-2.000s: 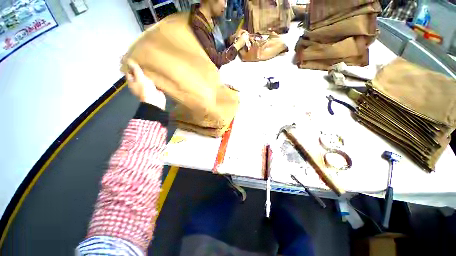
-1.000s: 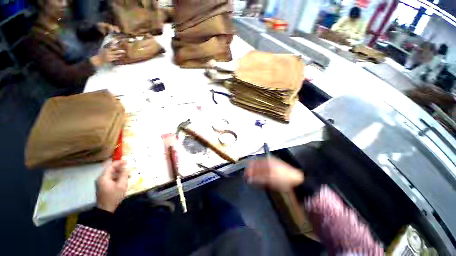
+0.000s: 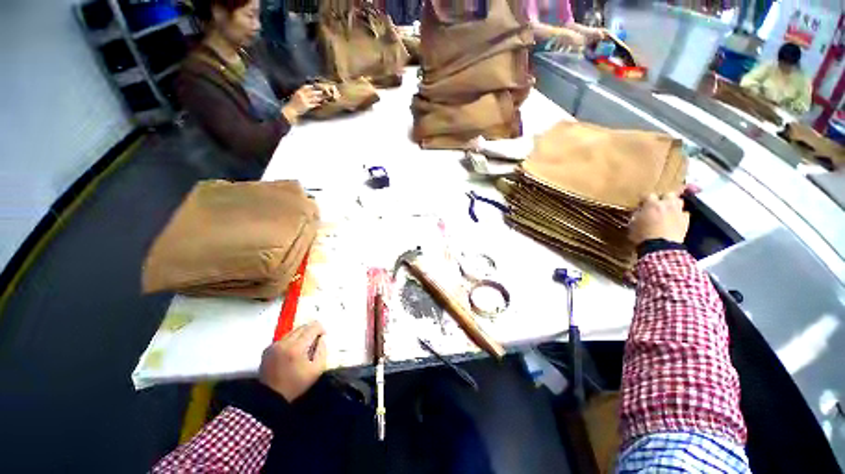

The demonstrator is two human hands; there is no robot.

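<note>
My right hand [image 3: 660,220] is on the near right side of the fanned stack of brown pieces [image 3: 593,171], at the right of the table. Its fingertips touch the top piece's edge; whether they grip it I cannot tell. My left hand [image 3: 294,361] is loosely curled at the table's front edge, by the red tape strip [image 3: 290,305]. A small dark thing shows at its fingers, too small to name. A neat brown stack [image 3: 232,238] lies at the left.
Claw hammer [image 3: 454,305], two rings [image 3: 488,298], bar anvil [image 3: 379,361], small hammer [image 3: 572,319], thin dark tool [image 3: 447,362], pliers [image 3: 484,204] and a black item [image 3: 377,176] lie on the table. Tall brown pile [image 3: 471,83] behind. A person [image 3: 232,93] works at the far left.
The brown pieces my left hand held up earlier are down at the left. My right hand has moved from the small hammer's handle to the right stack. The view has swung about.
</note>
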